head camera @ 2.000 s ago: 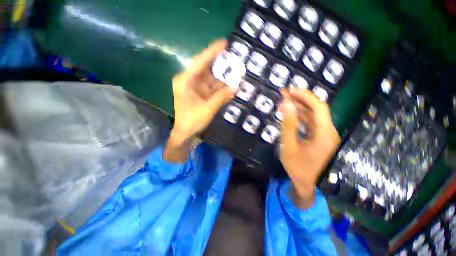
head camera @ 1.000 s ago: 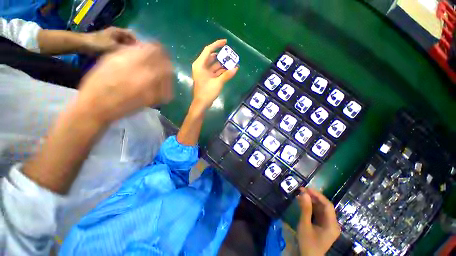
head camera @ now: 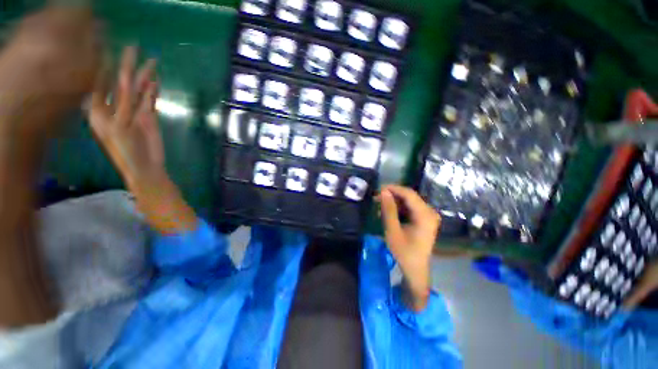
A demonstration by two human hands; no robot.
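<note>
A black housing tray (head camera: 288, 209) with rows of white rounded-square housings (head camera: 311, 103) lies in front of me; a few pockets at its near end hold no housing. My left hand (head camera: 130, 119) is raised left of the tray, blurred, its fingers apart, with no housing visible in it. My right hand (head camera: 410, 223) is at the tray's near right corner, thumb and forefinger close together. A tiny speck shows at its fingertips, too blurred to tell if it is a held component. The component tray (head camera: 498, 144), covered in shiny small pieces, lies to the right.
Another person's blurred hand and forearm (head camera: 43, 72) reach in at the far left, close to my left hand. At the right, a neighbour's housing tray (head camera: 613, 238) sits by a red-orange bin edge (head camera: 588, 205), with a blue sleeve (head camera: 548, 306) near it.
The view has turned, so the trays appear further left. The housing seen in my left hand one second ago is no longer visible there, and its fingers have spread. My right hand stays near the tray corner.
</note>
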